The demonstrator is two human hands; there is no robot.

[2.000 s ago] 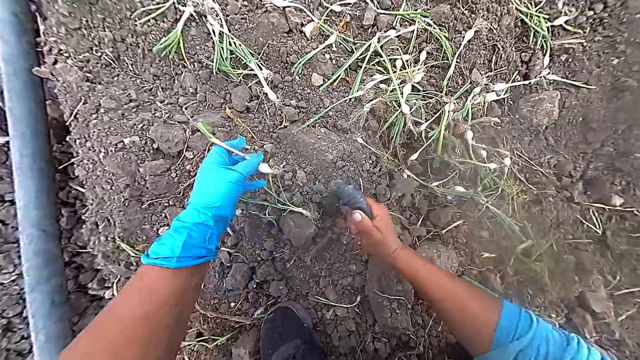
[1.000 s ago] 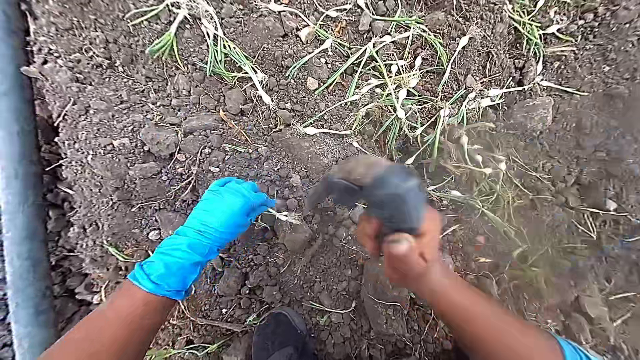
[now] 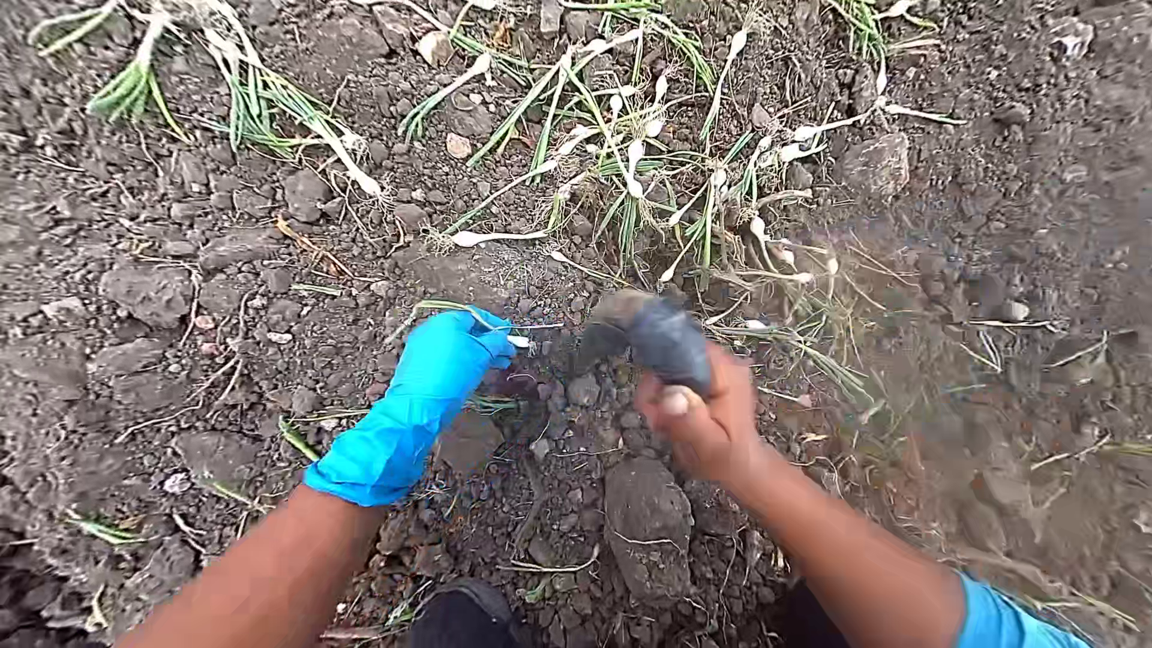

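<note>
My left hand (image 3: 427, 391), in a blue disposable glove, pinches an onion seedling (image 3: 519, 342) near the soil; its small white bulb and roots stick out to the right of the fingertips, its green leaf to the left. My bare right hand (image 3: 706, 414) grips a dark-handled digging tool (image 3: 668, 344), whose blurred blade points left toward the glove, apart from it. Above both hands, many loose onion seedlings (image 3: 634, 162) with white bulbs and green leaves lie scattered on the ground.
Cloddy brown soil (image 3: 225, 360) surrounds both hands. A large clod (image 3: 648, 522) lies below my right hand, and a dark shoe (image 3: 461, 616) shows at the bottom edge. More seedlings (image 3: 261, 99) lie at the upper left, and a stone (image 3: 877, 165) at the upper right.
The seedling that stood out above the glove two seconds ago is now held low, bulb to the right. The digging tool was upright in my right hand then; now its blade points left.
</note>
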